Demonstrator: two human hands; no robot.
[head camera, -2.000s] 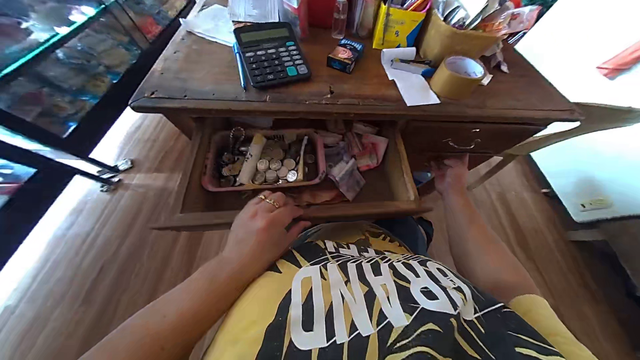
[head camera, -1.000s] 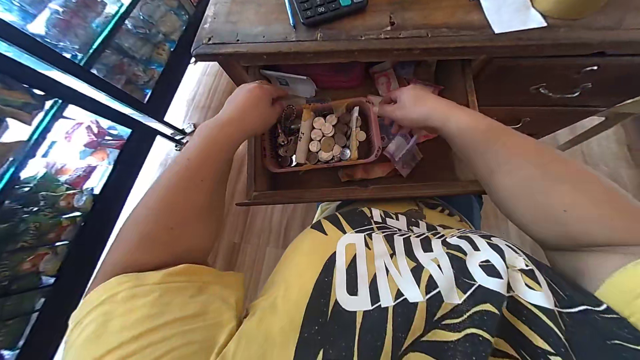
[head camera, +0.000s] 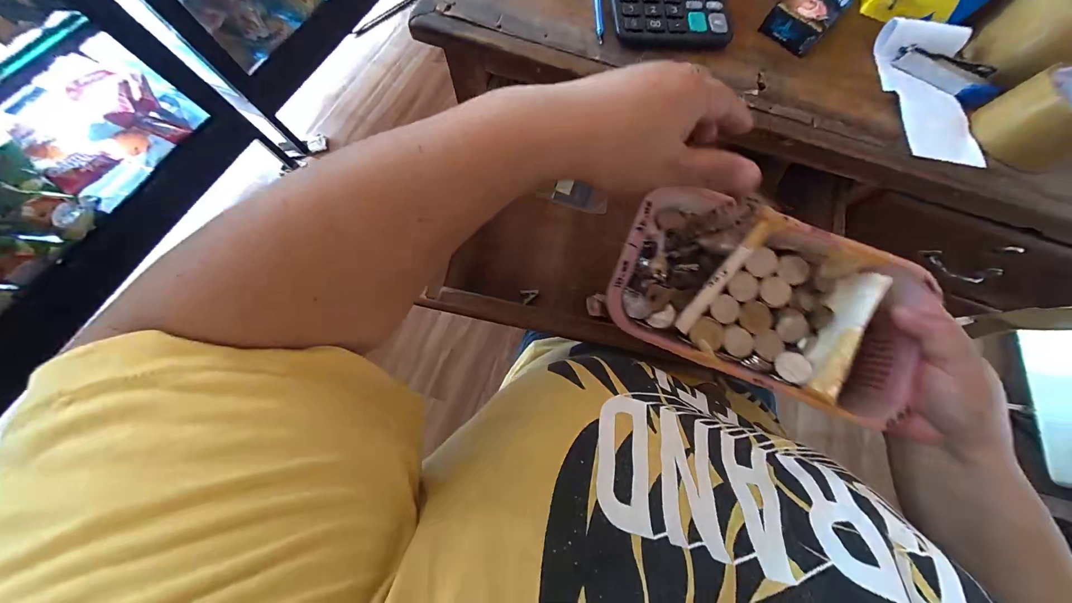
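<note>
A pink plastic tub (head camera: 624, 289) of coins (head camera: 758, 314) is tilted above the open desk drawer (head camera: 519, 251). The hand at its right end, my right hand (head camera: 955, 368), grips the rim and wall. Cardboard-like strips divide the tub, with darker coins and small items at its left end. Over the tub's far left edge reaches my left hand (head camera: 678, 134), fingers bent; whether it touches the rim or holds something is unclear. A small clear packet (head camera: 578, 195) lies in the drawer below that wrist.
On the wooden desk top (head camera: 536, 42) are a calculator (head camera: 670, 21), a blue pen (head camera: 599, 21), a small dark box (head camera: 800, 25), white paper (head camera: 938, 117) and a roll of tape (head camera: 1026, 121). A closed drawer (head camera: 963, 243) is at right, a glass display case (head camera: 92, 134) at left.
The tub, which sat in the drawer, is now lifted and tilted in my right hand. My left hand has moved from the tub's left end to above its far edge. The view has shifted.
</note>
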